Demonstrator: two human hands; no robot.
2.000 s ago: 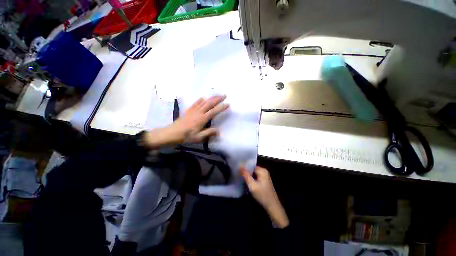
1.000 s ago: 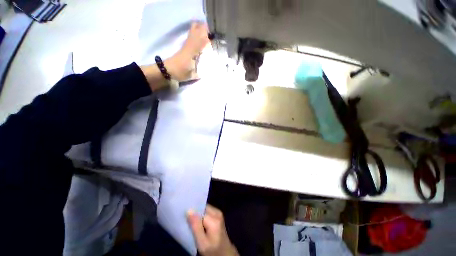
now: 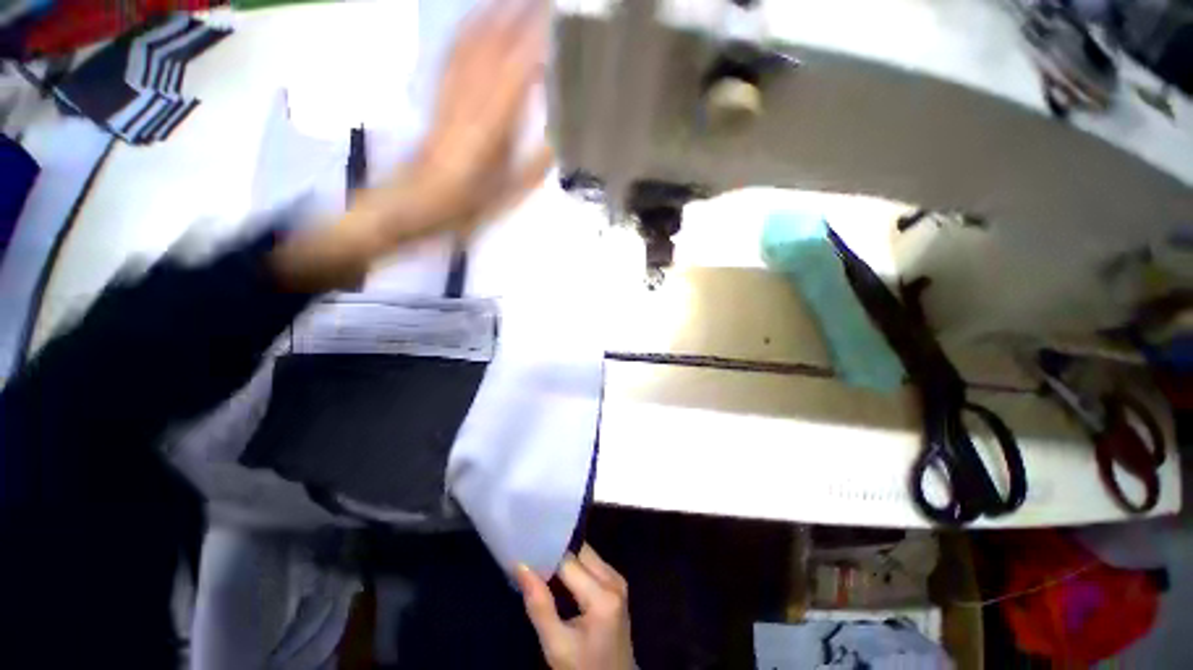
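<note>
A pale garment panel (image 3: 536,406) lies under the machine head and hangs over the table's front edge. A black fabric piece (image 3: 373,425) with a pale strip along its top lies beside it on the left. My left hand (image 3: 478,124) is blurred, fingers extended, over the panel left of the machine head; whether it touches the cloth cannot be told. My right hand (image 3: 582,609) pinches the panel's lower corner between thumb and fingers, below the table edge. The lockstitch machine (image 3: 785,144) stands over the panel's right edge; its presser foot (image 3: 657,262) is partly in shadow.
Black fabric shears (image 3: 949,393) lie right of the machine bed, beside a teal bundle (image 3: 844,314). Second scissors (image 3: 1125,445) with red-brown handles lie farther right. Striped pieces (image 3: 155,79) lie far left. A box (image 3: 870,576) and red cloth (image 3: 1079,596) are below the table.
My left hand has lifted or slid and blurred, with its fingers now spread. The black piece with its pale strip has come into view. My right hand still holds the panel's lower corner.
</note>
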